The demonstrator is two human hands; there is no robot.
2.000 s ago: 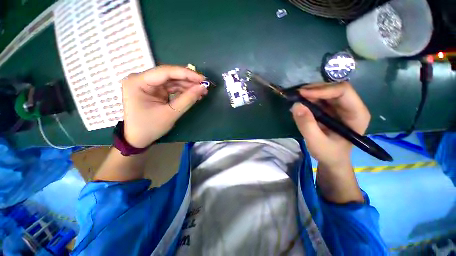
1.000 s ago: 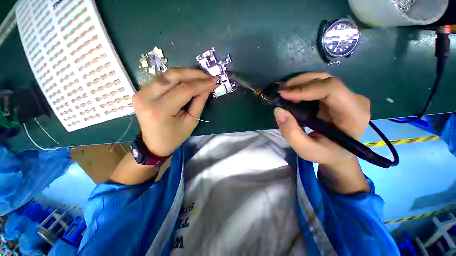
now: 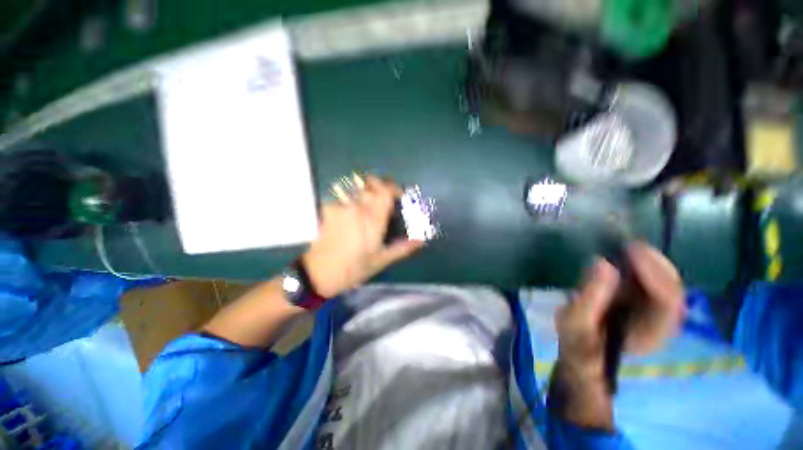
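The small white-silver circuit board (image 3: 417, 214) lies on the dark green bench mat. My left hand (image 3: 357, 233) is at its left side, thumb below and fingers above; blur hides whether it grips the board. A few gold-yellow bits (image 3: 347, 185) show at the left fingertips. My right hand (image 3: 623, 303), strongly blurred, is closed around the dark handle of the soldering iron (image 3: 616, 338), well right of the board. The iron's tip is too blurred to make out.
A large white sheet (image 3: 233, 145) lies at left, with a green spool (image 3: 94, 197) in a dark holder beyond it. The wristwatch (image 3: 546, 196) lies right of the board. The white tip-cleaning cup (image 3: 651, 132) and a yellowish pad (image 3: 771, 148) are at upper right. A pale rail (image 3: 387, 31) runs behind.
The view has shifted, showing more of the far bench. My right hand has moved the iron away from the board to the right. My left hand has changed from a fingertip pinch to lying beside the board.
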